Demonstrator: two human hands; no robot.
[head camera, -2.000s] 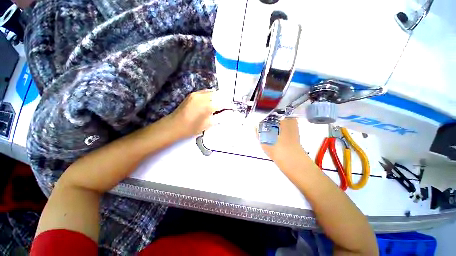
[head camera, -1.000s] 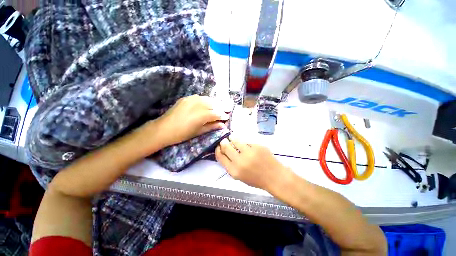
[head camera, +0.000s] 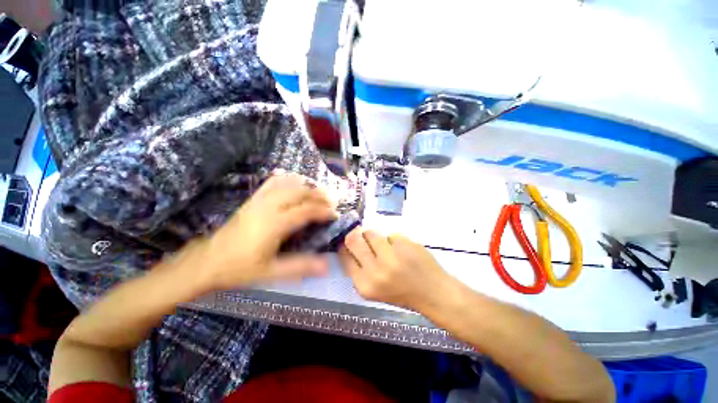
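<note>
The bulky grey, black and white plaid garment (head camera: 181, 157) lies left of the sewing machine head (head camera: 504, 63) and hangs over the table's front edge. Its dark-edged corner (head camera: 340, 230) lies just in front of the needle area (head camera: 364, 169). My left hand (head camera: 264, 232) lies over the garment near this corner, blurred, thumb apart from the fingers; its fingertips' contact with the cloth is unclear. My right hand (head camera: 390, 266) pinches the dark edge from the right with thumb and fingers. A bluish-grey block (head camera: 391, 197) stands right of the needle.
Shears with red and yellow handles (head camera: 539, 240) lie right of the needle. Small black snips (head camera: 634, 261) lie farther right. A ruled strip (head camera: 338, 321) runs along the front table edge. A blue crate (head camera: 657, 379) is below at right.
My right hand has moved from beside the block to the garment's dark edge. My left hand has shifted left and toward me. The machine appears farther left in the view.
</note>
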